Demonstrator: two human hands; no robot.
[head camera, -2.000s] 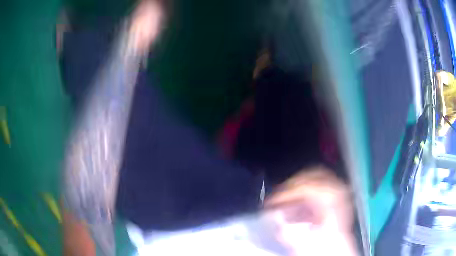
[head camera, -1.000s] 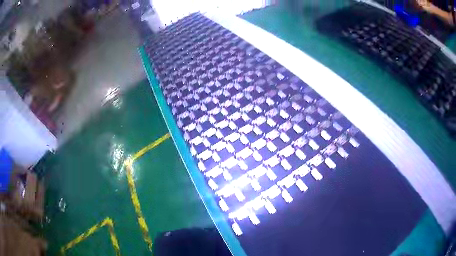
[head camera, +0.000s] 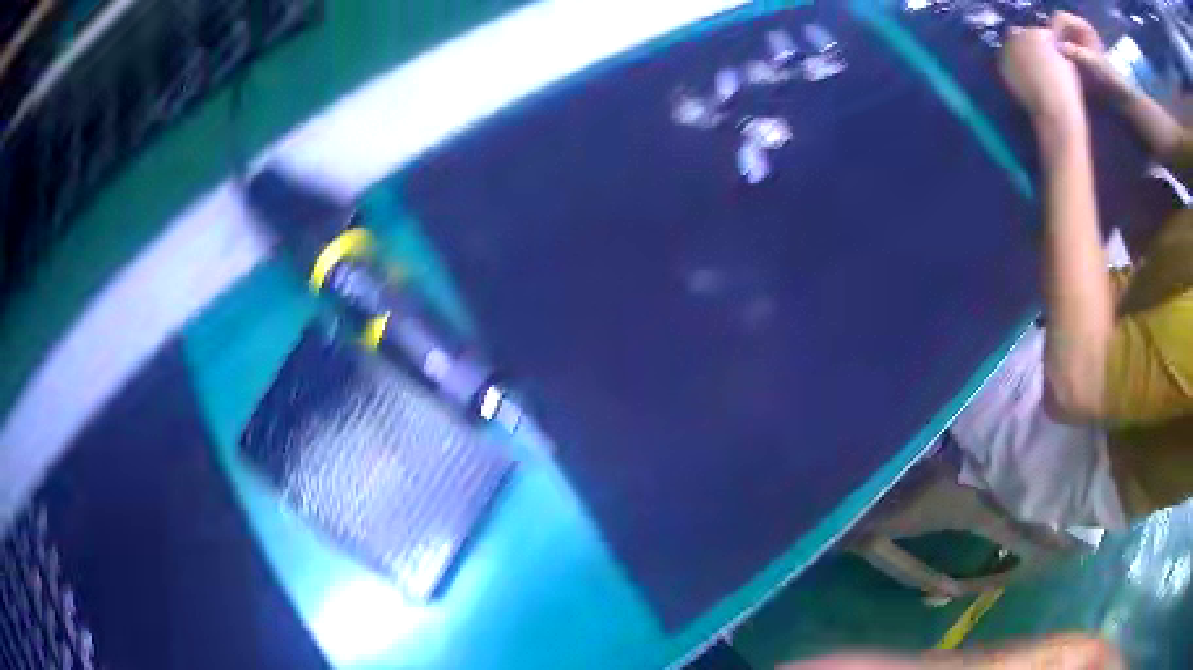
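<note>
The electric screwdriver (head camera: 425, 351) lies slanted at the upper edge of the screw tray (head camera: 380, 458), its barrel black with yellow bands. The tray is dark, with a glare on its holes. A few silver hinges (head camera: 763, 141) lie at the far side of the large black mat (head camera: 785, 327). Dense rows of hinges (head camera: 39, 589) show blurred at the lower left edge. A blurred strip of skin at the bottom right edge looks like my right hand (head camera: 968, 656); its fingers are cut off, so I cannot tell its grip. My left hand is out of the picture.
A person in a yellow top (head camera: 1158, 380) sits at the right with both hands over small metal parts on another mat. A pale strip (head camera: 432, 105) runs along the bench's far side. The teal bench edge curves down to the green floor, where a stool stands.
The view has swung right from the dense hinge rows to the tray, screwdriver and the mat with a few hinges. The skin at the bottom edge has come into view.
</note>
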